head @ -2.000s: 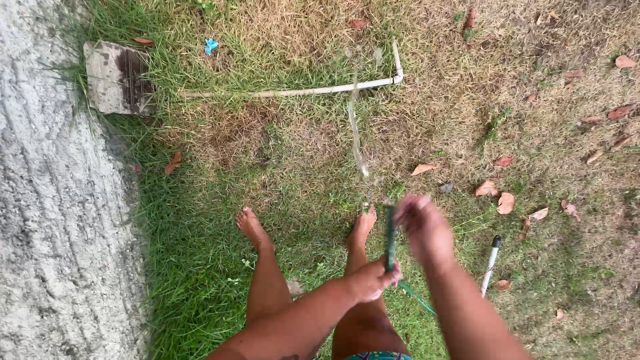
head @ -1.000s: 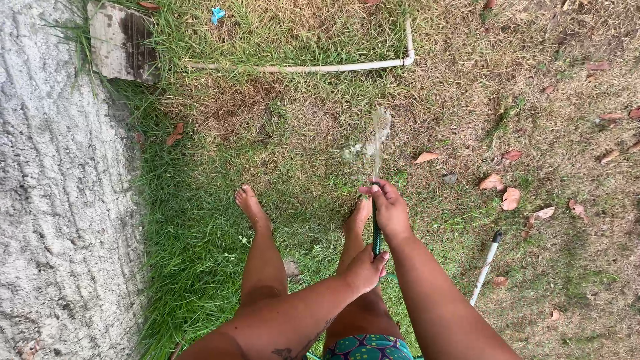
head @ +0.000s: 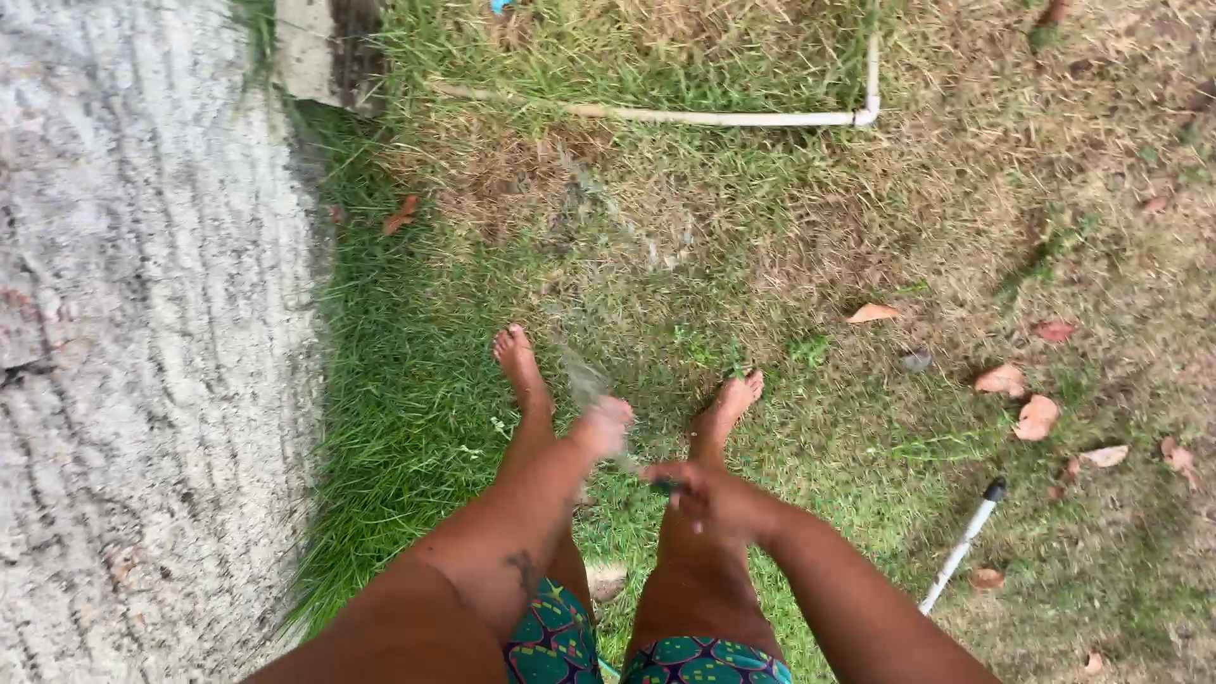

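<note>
My right hand (head: 712, 499) holds the end of a green garden hose (head: 667, 486) over my right leg. Water (head: 584, 375) sprays from it up and to the left, across the grass between my bare feet. Close by, on the left, my left hand (head: 604, 427) is in the spray; it is blurred, and its fingers cannot be made out. Most of the hose is hidden by my hand and legs, with a thin green length showing between my patterned shorts.
A white plastic pipe with an elbow (head: 722, 118) lies on the grass ahead. Rough concrete (head: 161, 332) runs along the left, with a concrete block (head: 318, 52) above. A white pole (head: 959, 549) and dry leaves (head: 1035, 418) are at right.
My left hand has let go of the hose and moved forward and left into the water. The spray, which pointed straight ahead, now slants left.
</note>
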